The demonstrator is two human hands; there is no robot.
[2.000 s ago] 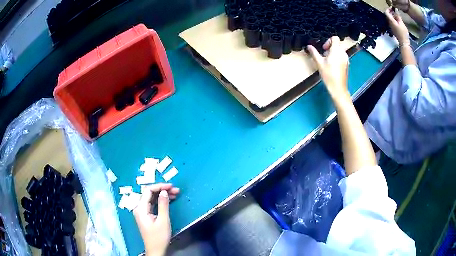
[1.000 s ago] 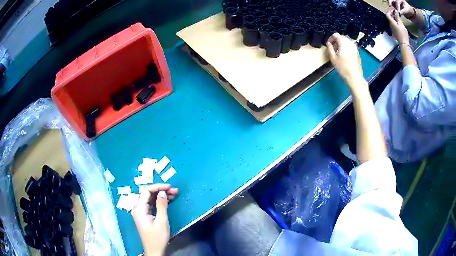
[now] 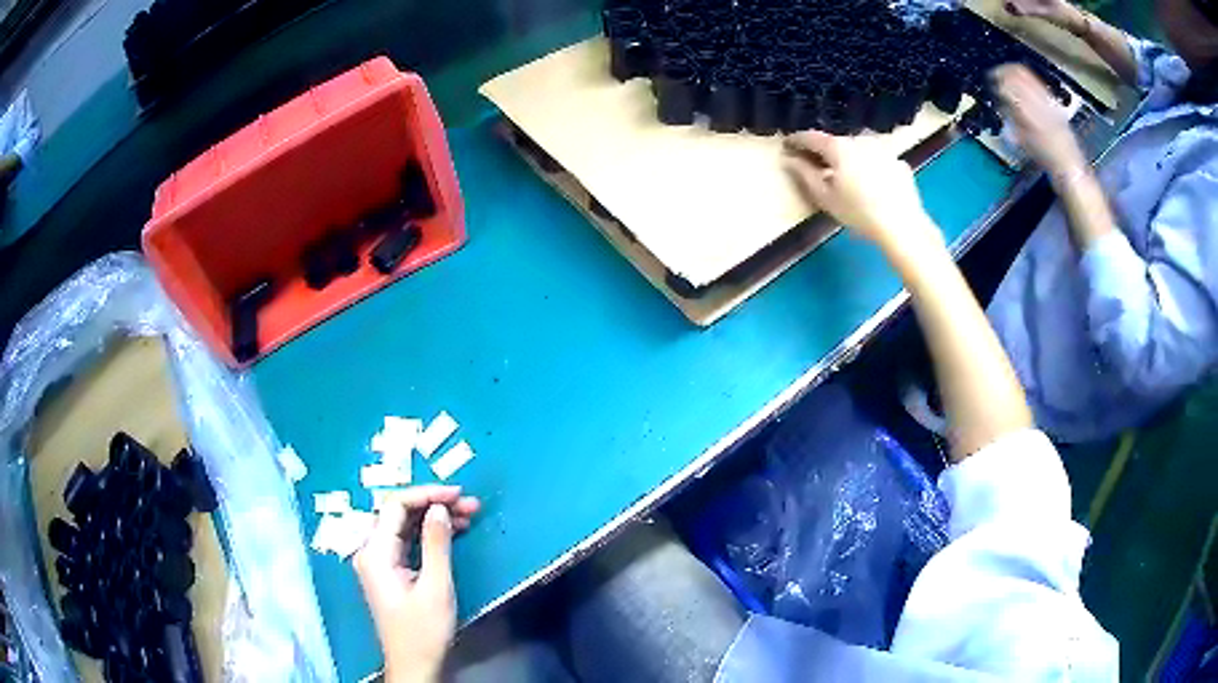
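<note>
Black housings (image 3: pixel 788 80) stand upright in close rows on a tan cardboard sheet (image 3: pixel 668 174). My right hand (image 3: pixel 848 180) is over the sheet just in front of the rows, fingers slightly bent and blurred, with no piece visible in it. My left hand (image 3: pixel 412 560) is low beside a loose pile of small white pieces (image 3: pixel 390 451), palm up with fingers curled. A dark area shows between its thumb and fingers; I cannot tell if it is a housing or shadow.
A red bin (image 3: pixel 301 200) holds a few black housings. A film-lined carton (image 3: pixel 254 534) at the left holds heaped housings (image 3: pixel 127 560). Another person's sleeve (image 3: pixel 1149 307) and hands are at the right. A blue container with clear film (image 3: pixel 828 520) is below the bench edge.
My right hand has moved left along the front of the rows. The front row looks more even, without the earlier protruding housing. The other person's hands have moved apart. My left hand is nearly still.
</note>
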